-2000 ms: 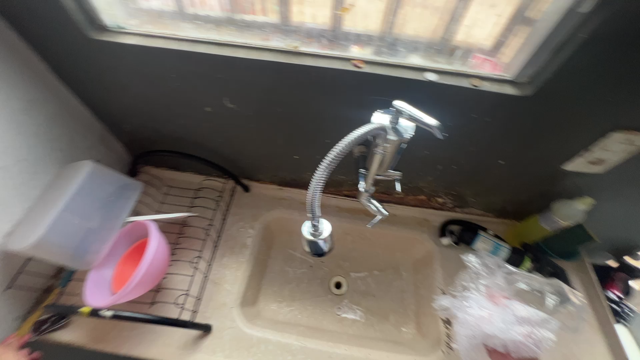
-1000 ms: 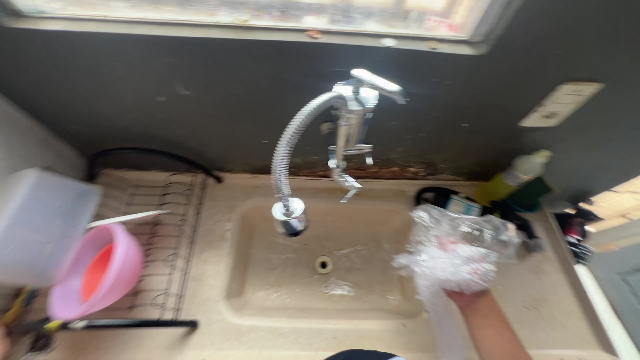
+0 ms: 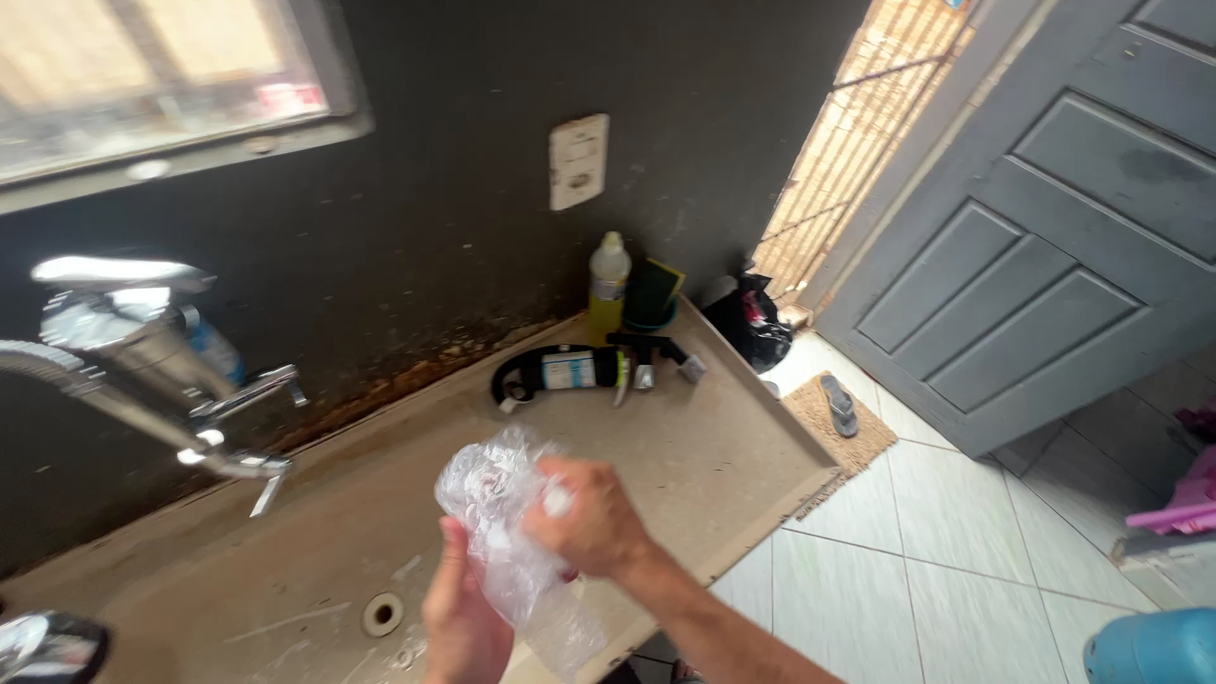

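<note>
A crumpled clear plastic bag (image 3: 503, 513) is between my two hands above the sink's right side. My left hand (image 3: 463, 608) supports it from the lower left, thumb up. My right hand (image 3: 584, 518) grips the bag's right side with curled fingers. Behind the hands, on the beige counter (image 3: 665, 456), lies a black cylindrical item with a hose and a label (image 3: 568, 370). Beside it are black fittings with metallic ends (image 3: 655, 356). Whether the bag holds anything is hidden by its folds.
A chrome faucet (image 3: 133, 332) with a flexible spout stands at left, near the drain (image 3: 383, 615). A yellow liquid bottle (image 3: 608, 285) and a sponge (image 3: 654, 293) sit at the counter's back corner. Right are a grey door (image 3: 1045, 237), a sandal (image 3: 840, 407) on a mat and a blue cylinder (image 3: 1154, 646).
The view has swung right, bringing the door and floor into sight. My left hand has come onto the plastic bag, which my right hand held one second ago.
</note>
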